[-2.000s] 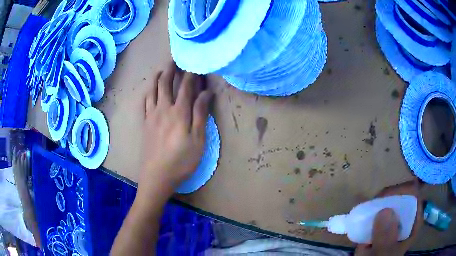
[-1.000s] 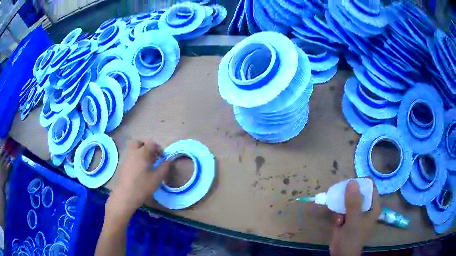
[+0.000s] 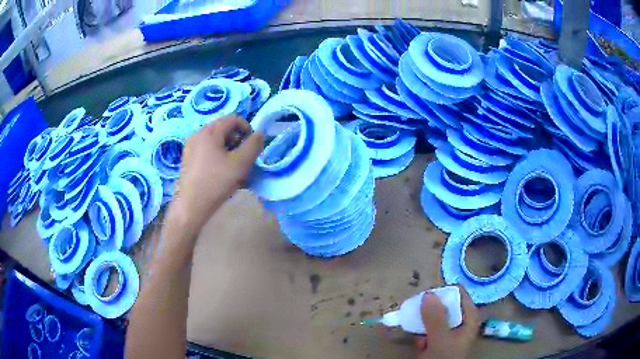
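A neat column of pale blue pleated discs (image 3: 333, 217) stands in mid-table. A disc piece (image 3: 309, 172) with a raised collar lies tilted at its top and overhangs to the left. My left hand (image 3: 214, 165) is at this disc's left rim, fingers pinched on its edge; the fingertips are partly hidden. My right hand (image 3: 445, 329) holds a white squeeze bottle (image 3: 410, 313) low at the right, its thin teal tip pointing left just above the brown table cover.
Loose discs are heaped at the left (image 3: 112, 284) and the right (image 3: 484, 258). A small teal and white tube (image 3: 508, 329) lies right of my right hand. A blue crate (image 3: 70, 315) with thin rings is below the table at left. Another blue tray (image 3: 203, 21) is beyond the table.
My left hand has moved up from the front of the table to the top of the column. The disc that lay by it is gone from that spot. The view has shifted.
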